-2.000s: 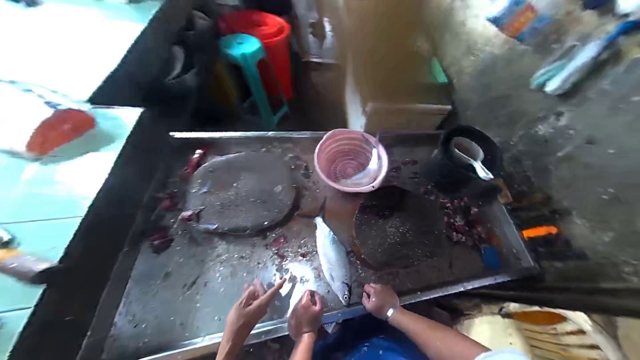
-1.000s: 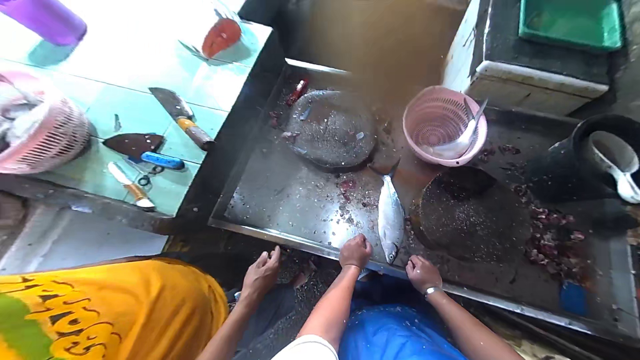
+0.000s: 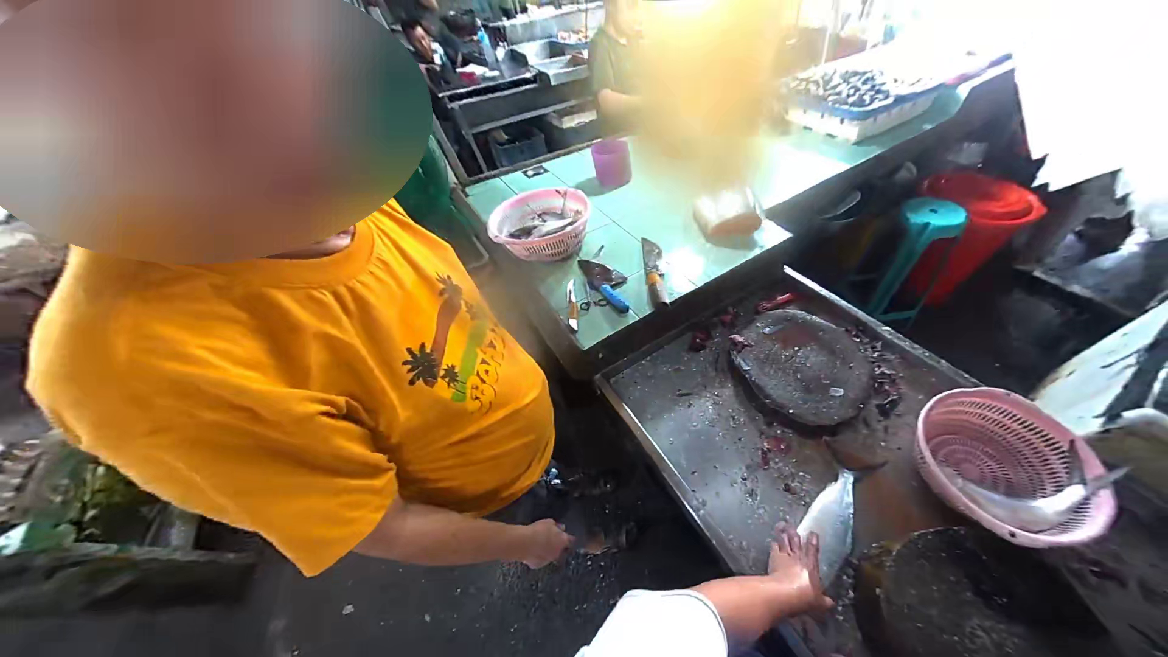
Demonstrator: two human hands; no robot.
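My left hand [image 3: 799, 573], below a white sleeve, lies at the metal tray's near edge with its fingers spread. It overlaps the lower part of a whole silvery fish [image 3: 831, 522] and seems to touch it, without a grip. The fish lies on the tray [image 3: 671, 447], its tail toward a round chopping block [image 3: 803, 367]. A second dark round block [image 3: 981, 593] is to the right of the fish. Beyond it stands a pink plastic basket [image 3: 1004, 456] with a fish in it. My right hand is out of view.
A person in a yellow shirt [image 3: 301, 392] stands close at left, a hand [image 3: 546, 543] lowered beside the tray. The tiled counter [image 3: 620, 205] holds a cleaver [image 3: 653, 272], a blue-handled tool [image 3: 606, 288], a small knife [image 3: 572, 306] and a basket of fish [image 3: 540, 224]. A teal stool [image 3: 917, 246] stands behind.
The view has swung far to the left. My left hand has moved from the tray's edge beside the fish onto or over its lower part. My right hand has left the view.
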